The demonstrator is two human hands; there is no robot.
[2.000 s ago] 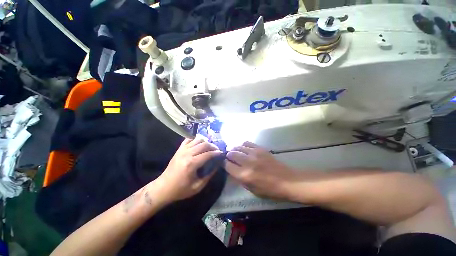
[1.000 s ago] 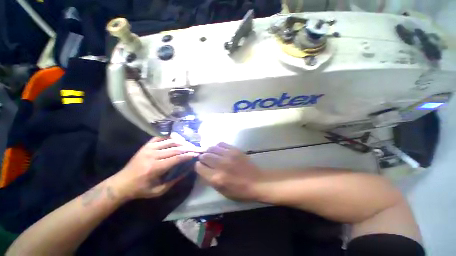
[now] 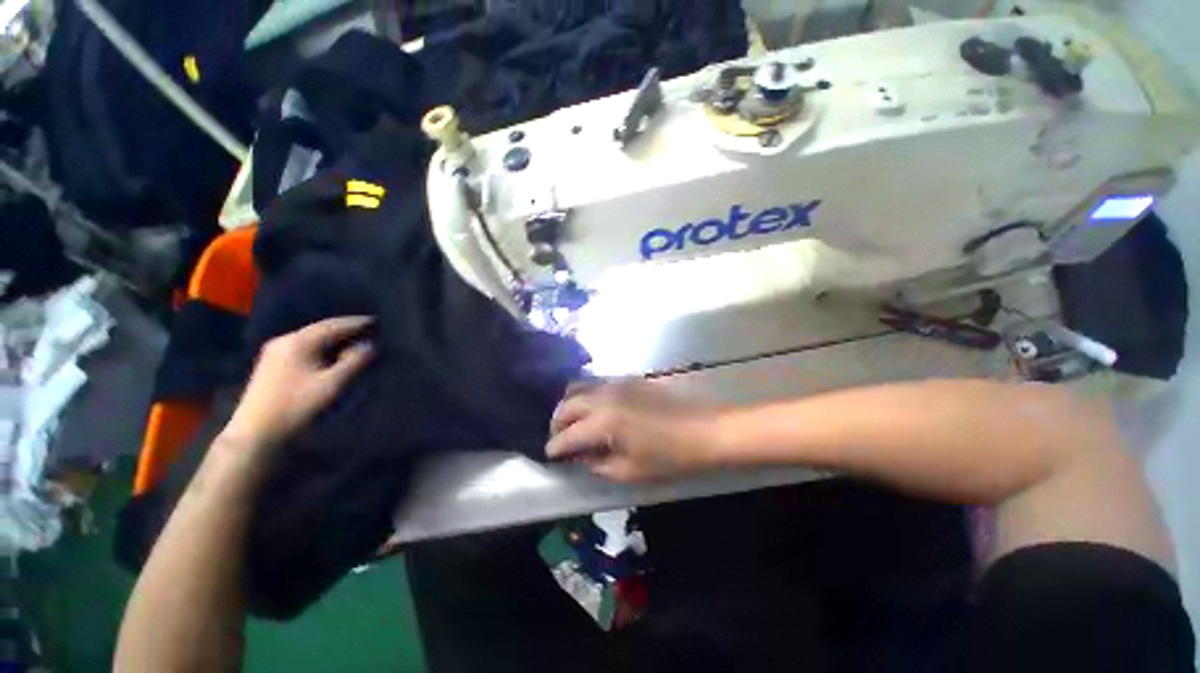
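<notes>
A large dark garment [image 3: 434, 329] lies on the left part of the machine bed and hangs over its front edge. Part of it reaches under the brightly lit needle area of the cream sewing machine [image 3: 730, 224]. My left hand [image 3: 292, 375] is on the garment at the left, its thumb and fingers bunching the cloth. My right hand [image 3: 612, 427] holds the garment's edge just in front of the needle area, fingers curled. The presser foot and needle are washed out by glare.
Dark snips [image 3: 941, 326] lie on the bed at the right. A lit panel [image 3: 1121, 208] is at the machine's right end. An orange crate [image 3: 226, 270] stands at the left, partly under the garment. White cloth [image 3: 53, 394] is piled at far left. A patterned scrap [image 3: 605, 592] is below the table edge.
My left hand has left the needle area and moved left onto the garment. My right hand remains near the needle, slightly nearer the front edge. The garment is spread differently, and the view has shifted.
</notes>
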